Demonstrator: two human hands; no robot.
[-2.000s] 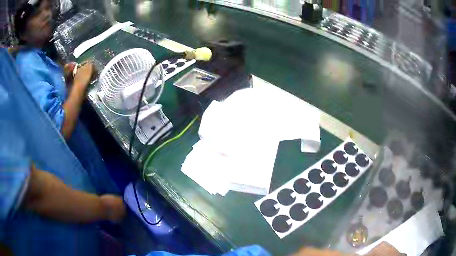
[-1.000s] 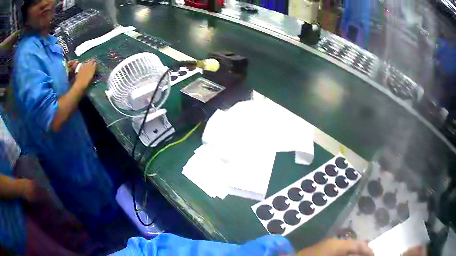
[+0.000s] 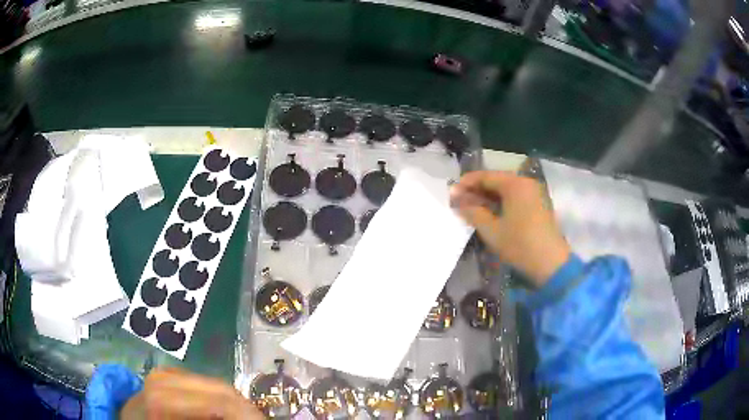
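Observation:
A clear blister tray (image 3: 255,349) holds rows of round display modules. Upper rows show dark faces with thin tails, such as one module (image 3: 289,179); lower rows show gold and copper backs, such as another module (image 3: 279,302). A blank white paper piece (image 3: 382,279) lies slanted over the tray's middle and hides several pockets. My right hand (image 3: 513,221) is at the paper's upper right edge, thumb and finger pinched on it. My left hand (image 3: 193,398) is at the bottom edge, left of the tray, cut off and blurred; its fingertips do not show clearly.
A white sticker sheet (image 3: 187,254) with two columns of black notched discs lies left of the tray. Blank white backing paper (image 3: 74,238) is heaped further left. A whitish-topped tray stack (image 3: 612,254) stands at right. A dark green surface (image 3: 353,70) runs behind, with a small reddish object (image 3: 448,62).
The view has swung right, bringing the tray to the centre. The fan and the other person have left the picture. The white paper now lies over the tray, and my hands are further apart.

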